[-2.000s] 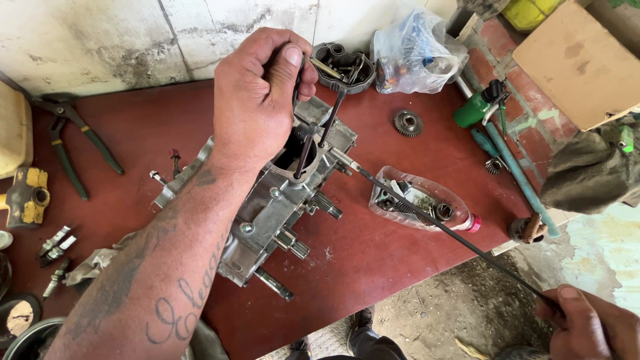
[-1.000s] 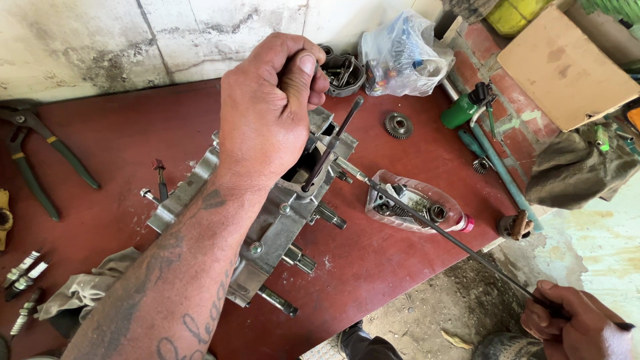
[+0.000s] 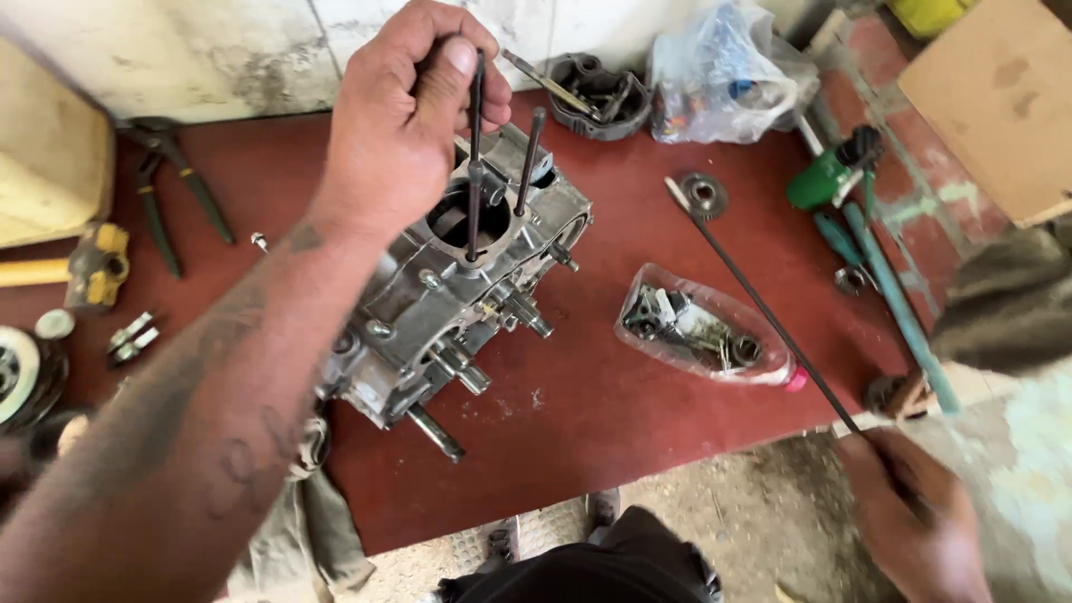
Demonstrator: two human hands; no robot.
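My left hand [image 3: 414,109] is closed on the upper end of a dark threaded stud [image 3: 475,167], which stands at the near rim of the round opening in a metal engine crankcase [image 3: 419,276]. Another stud [image 3: 532,159] rises from the crankcase just right of it. Shafts stick out of the crankcase's near side. My right hand [image 3: 913,502] grips the lower end of a long thin dark rod [image 3: 762,301]. Its pale far tip lies over the table beside a small gear [image 3: 703,196], apart from the engine.
A cut plastic bottle [image 3: 712,373] holds small parts on the red table [image 3: 569,435]. Behind are a metal cover with parts [image 3: 599,126] and a plastic bag [image 3: 720,84]. Pliers [image 3: 180,193], a yellow hammer [image 3: 96,268] and spark plugs [image 3: 132,337] lie left; a green torch [image 3: 825,176] lies right.
The rod in my right hand has swung away from the crankcase opening, its tip now near the gear. My left hand stays above the engine, with its stud now upright at the opening.
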